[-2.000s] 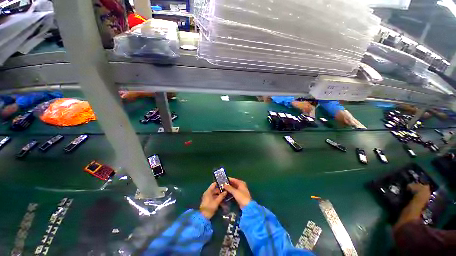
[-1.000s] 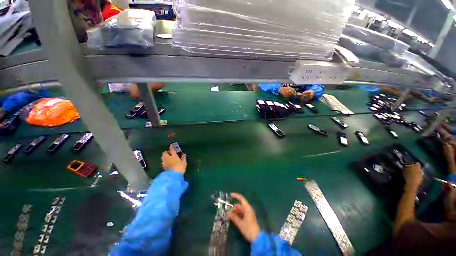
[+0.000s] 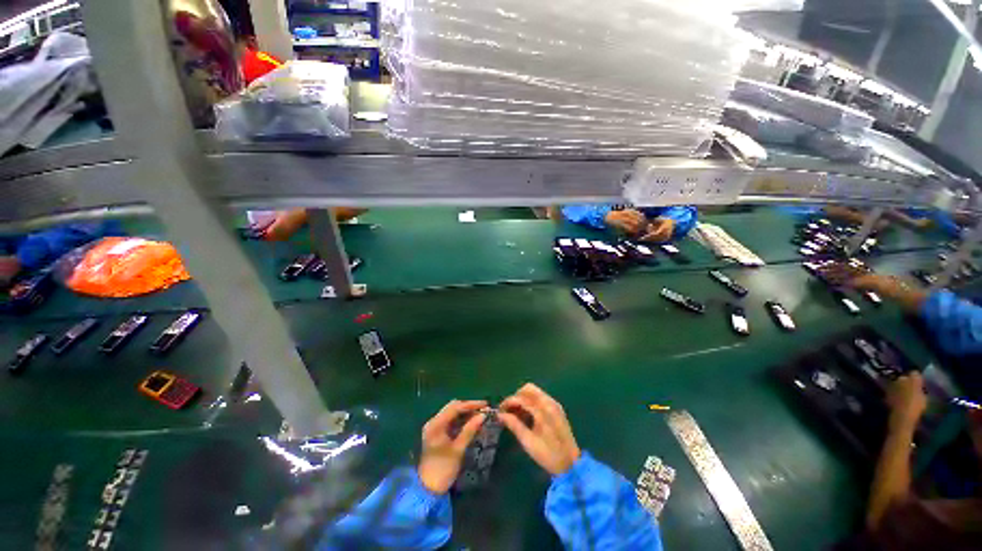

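Observation:
My left hand [image 3: 444,443] and my right hand [image 3: 541,426] are close together at bottom centre, fingertips pinched near each other over the upper end of a patterned part strip [image 3: 478,457]. Both hold the strip's end or a tiny pale piece at it; the fingers hide which. A black keypad phone [image 3: 374,351] lies on the green belt ahead and to the left of my hands, apart from them.
A grey post [image 3: 232,258] stands left. A red-orange phone [image 3: 169,389] and several black phones lie on the belt. A silver strip [image 3: 719,483] and a short part strip [image 3: 655,484] lie right. A neighbour's hand [image 3: 907,400] works at a black tray [image 3: 835,371].
My left hand has let go of the phone, which stays on the belt, and come back beside my right hand. My right fingers have closed at the strip. A blue sleeve appears at far right.

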